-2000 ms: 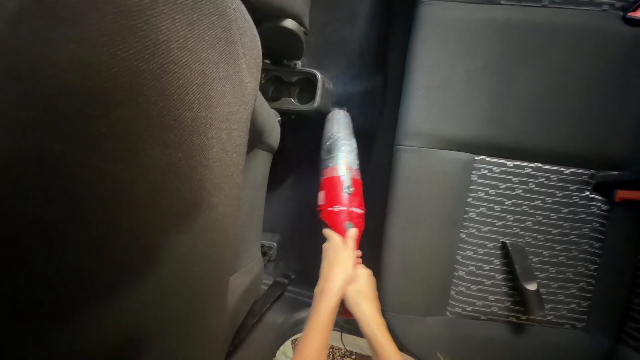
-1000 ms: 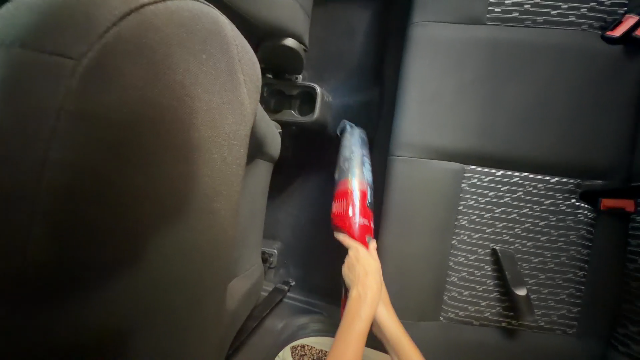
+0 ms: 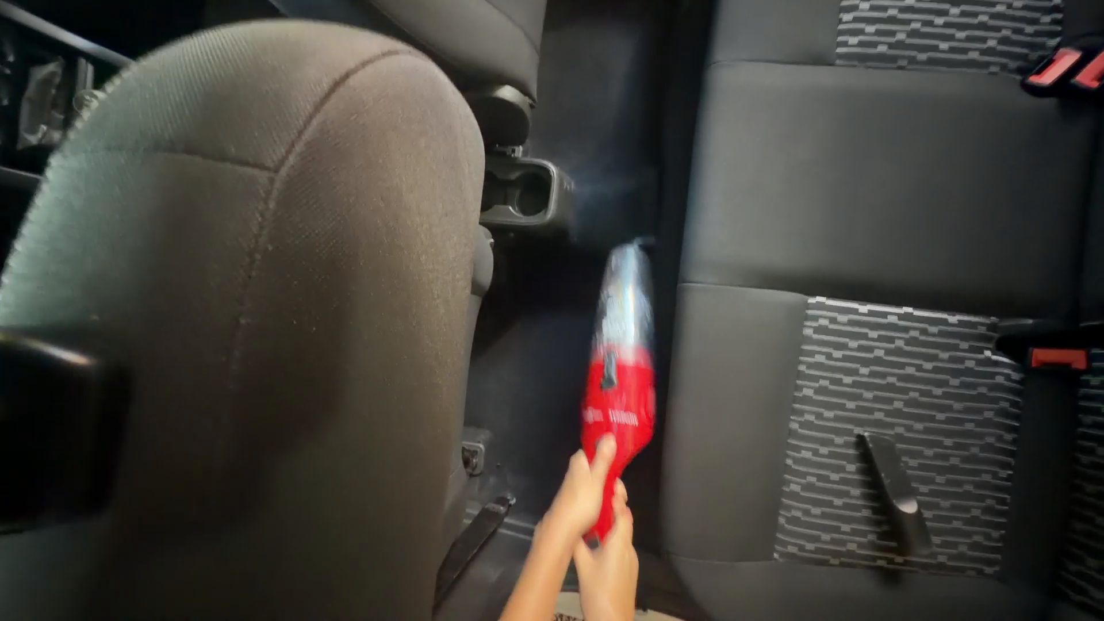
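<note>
A red handheld vacuum cleaner with a clear nozzle points up the view, over the dark car floor between the front seat and the rear bench. My left hand grips its red handle, with the thumb on top. Lower on the same handle, on its right side, my right hand is closed round it. The nozzle tip is blurred, so whether it touches the floor cannot be told.
A front seat back fills the left. The rear bench lies to the right, with a black crevice nozzle on its patterned cloth and red seat-belt buckles at its edge. A console cup holder stands ahead.
The vacuum has swung about between the seats and now leans slightly right at its tip. Both hands have kept their hold. The view has shifted, showing more of the front seat.
</note>
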